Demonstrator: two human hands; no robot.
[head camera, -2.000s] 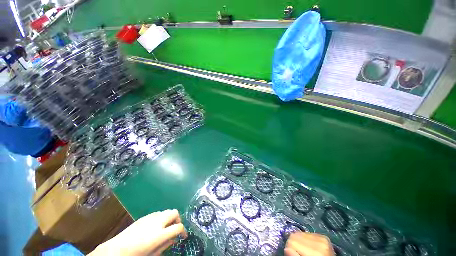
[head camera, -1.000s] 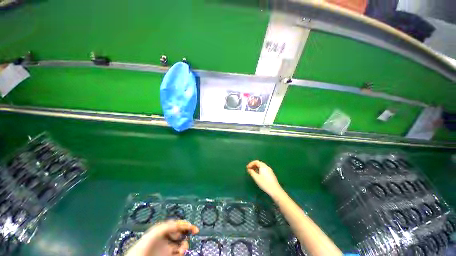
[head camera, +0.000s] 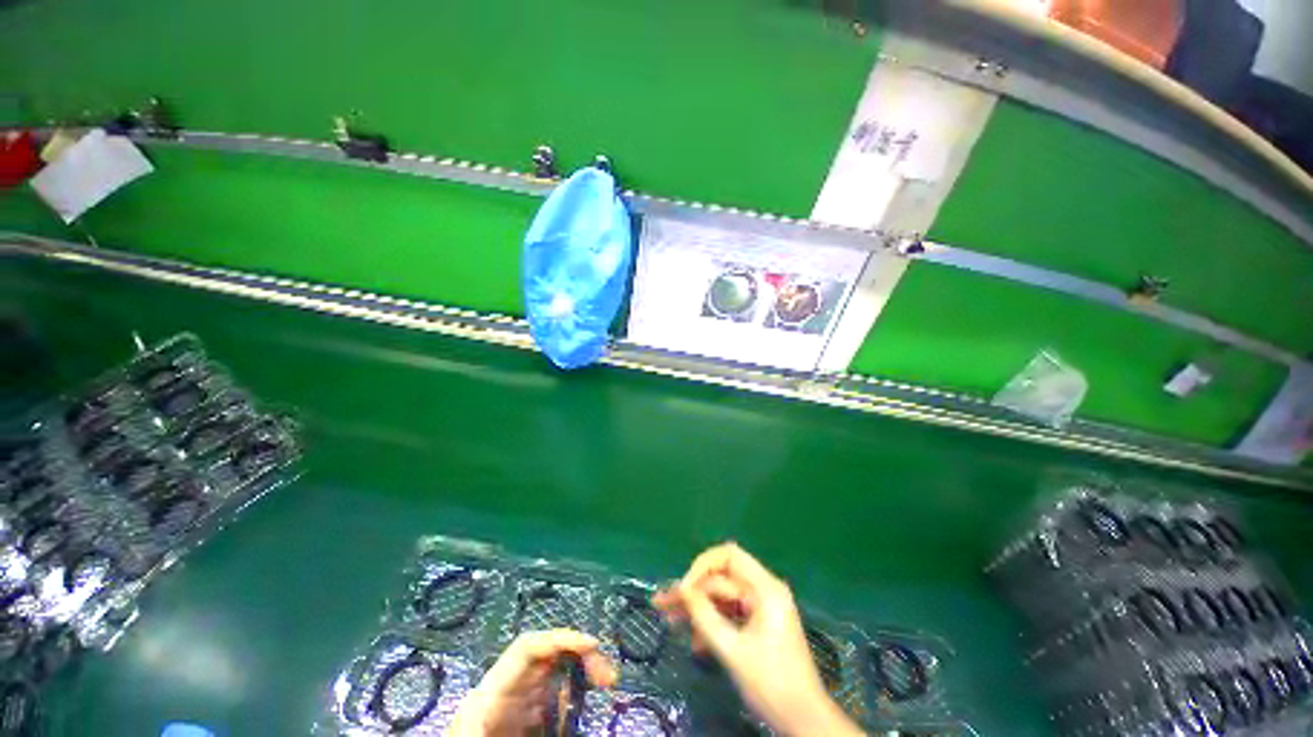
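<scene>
A clear blister tray (head camera: 497, 564) with black rings in its pockets lies in front of me. My left hand (head camera: 540, 684) is over the tray's lower middle, fingers curled around a dark part that looks like a black ring (head camera: 573, 694); the hand hides much of it. My right hand (head camera: 742, 619) is over the tray to the right, thumb and fingertips pinched together near a ring pocket. Whether a small thing is between those fingertips is too blurred to tell.
Another blister tray (head camera: 216, 432) with rings lies at left. Stacked blister trays (head camera: 1152, 605) stand at right. On the green back panel hang a light-blue cover (head camera: 579, 271), an instruction sheet (head camera: 749, 295) and a small clear bag (head camera: 1043, 389). A metal rail (head camera: 432, 320) runs behind the bench.
The view has swung right from the left-hand trays, then slightly back. My right hand has moved from beyond the tray's back edge down and back over the tray, closer to my left hand.
</scene>
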